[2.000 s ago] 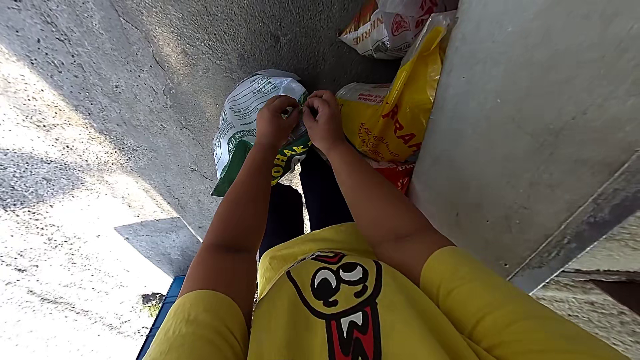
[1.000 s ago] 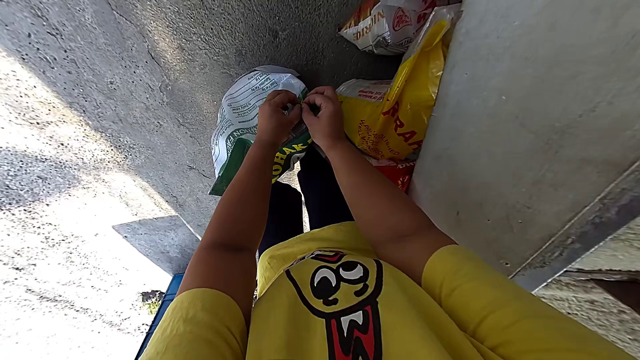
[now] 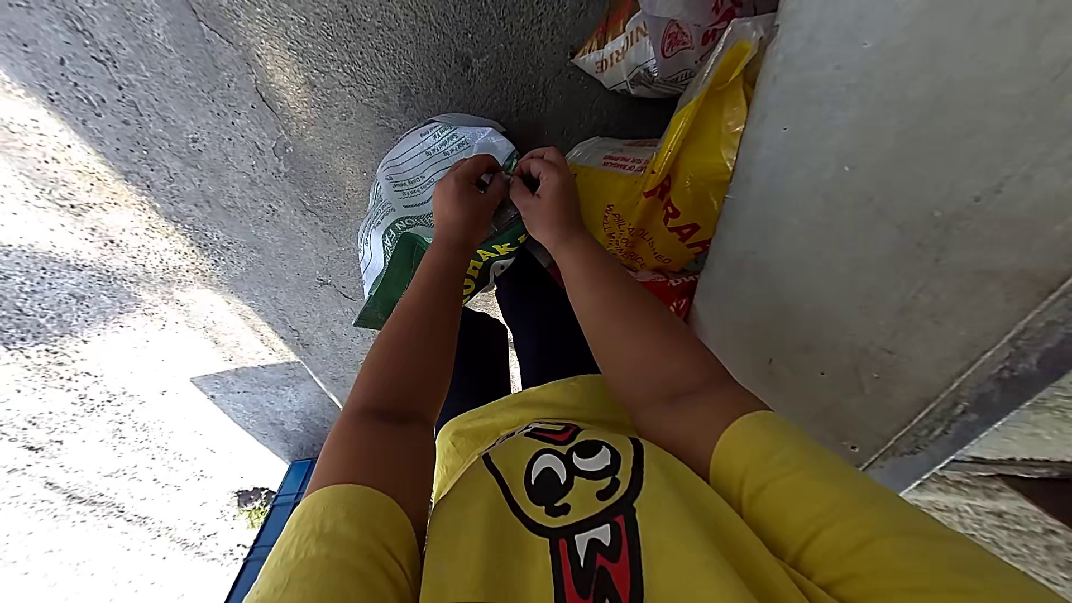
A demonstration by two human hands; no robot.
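A white and green printed plastic sack point(image 3: 408, 180) stands on the ground in front of my legs. My left hand point(image 3: 469, 199) is over its top right part, thumb and fingertips pinched on the sack's edge. Close beside it, nearly touching, my right hand point(image 3: 546, 194) pinches at the same spot with bent fingers. What lies between the fingertips is small and partly hidden by the fingers. Right of my right hand is a yellow plastic rice sack point(image 3: 670, 201) with red lettering.
A white and brown printed sack point(image 3: 628, 59) lies at the top. Some red packaging point(image 3: 674, 293) shows beneath the yellow sack. A concrete wall point(image 3: 879, 193) rises on the right. Rough concrete ground point(image 3: 285, 126) extends left into bright sun. A blue object point(image 3: 272, 528) is at the bottom left.
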